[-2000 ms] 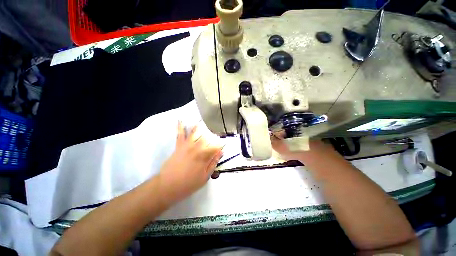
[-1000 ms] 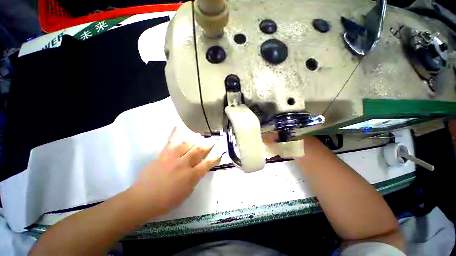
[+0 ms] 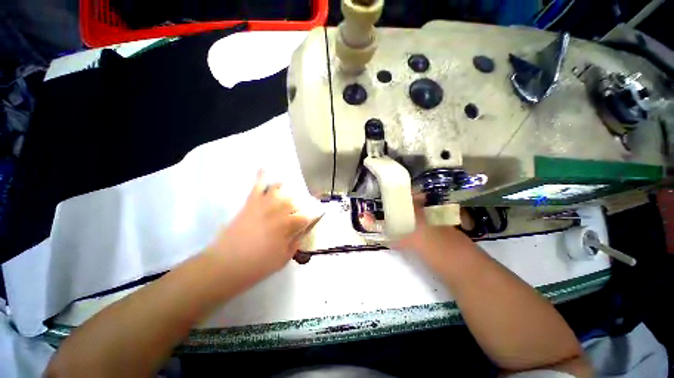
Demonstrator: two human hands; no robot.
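A long white fabric piece (image 3: 140,214) lies over a large black fabric piece (image 3: 148,125), left of the sewing machine (image 3: 458,88). My left hand (image 3: 270,221) rests on the white fabric just left of the needle area, fingers spread, slightly blurred. My right hand (image 3: 417,229) is beside the pale needle guard (image 3: 397,196), partly hidden by it and the machine head; its fingers show only in part. Whether it holds fabric cannot be told.
A red plastic basket (image 3: 199,31) stands behind the table's left part. A small white roll with a stick (image 3: 581,242) lies right of the bed. The white table has a green edge (image 3: 332,328). A rounded white piece (image 3: 251,59) lies behind the machine head.
The view has shifted against the machine. The white fabric has moved slightly left and back relative to the machine. The needle area between my hands is more exposed than before.
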